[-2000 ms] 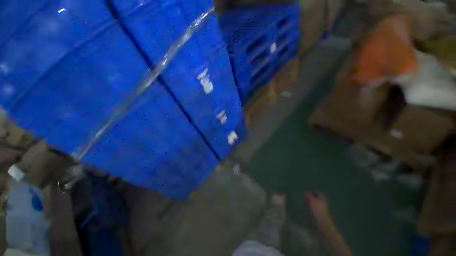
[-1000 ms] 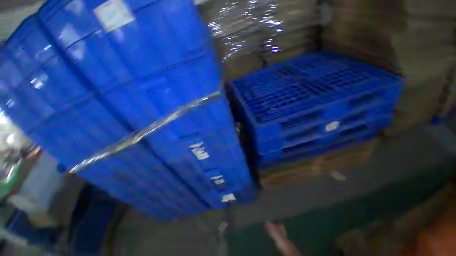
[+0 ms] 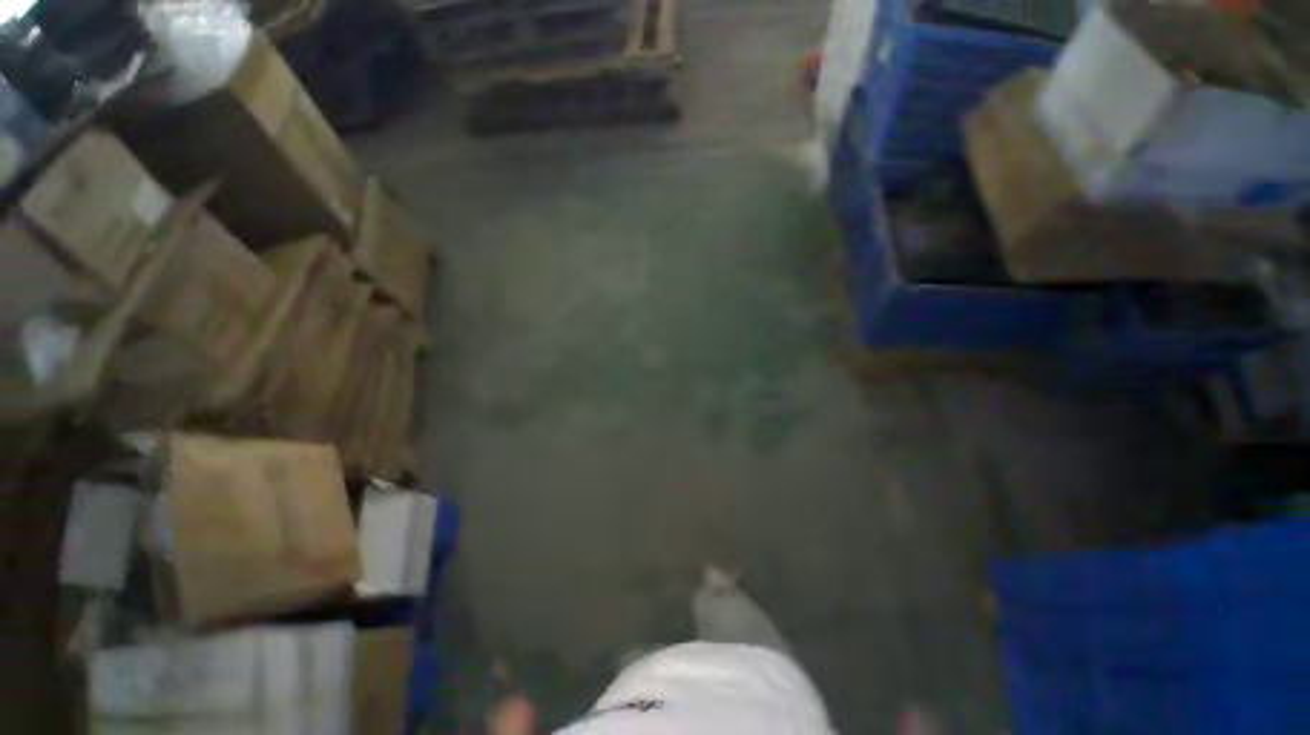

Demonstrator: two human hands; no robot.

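My left hand [image 3: 510, 707] is small and blurred at the bottom edge, left of my white top [image 3: 704, 692]. My right hand [image 3: 920, 718] is a faint blur cut off by the bottom edge. I cannot make out the fingers of either hand or anything held. A brown carton [image 3: 262, 524] lies nearest on the left, above a white carton [image 3: 216, 682], with a small white box [image 3: 395, 541] beside it. One foot [image 3: 733, 603] shows on the floor.
Green-grey floor [image 3: 632, 316] runs ahead between the goods. Brown cartons [image 3: 187, 287] line the left. A wooden pallet [image 3: 568, 94] stands at the far end. Blue crates [image 3: 955, 316] with an open white-and-brown carton [image 3: 1106, 129] stand right. A blue surface [image 3: 1149, 632] fills the lower right.
The view has swung from the tall blue stack and blue pallets to a floor aisle with cartons left and crates right. Two blurred hands now show at the bottom edge.
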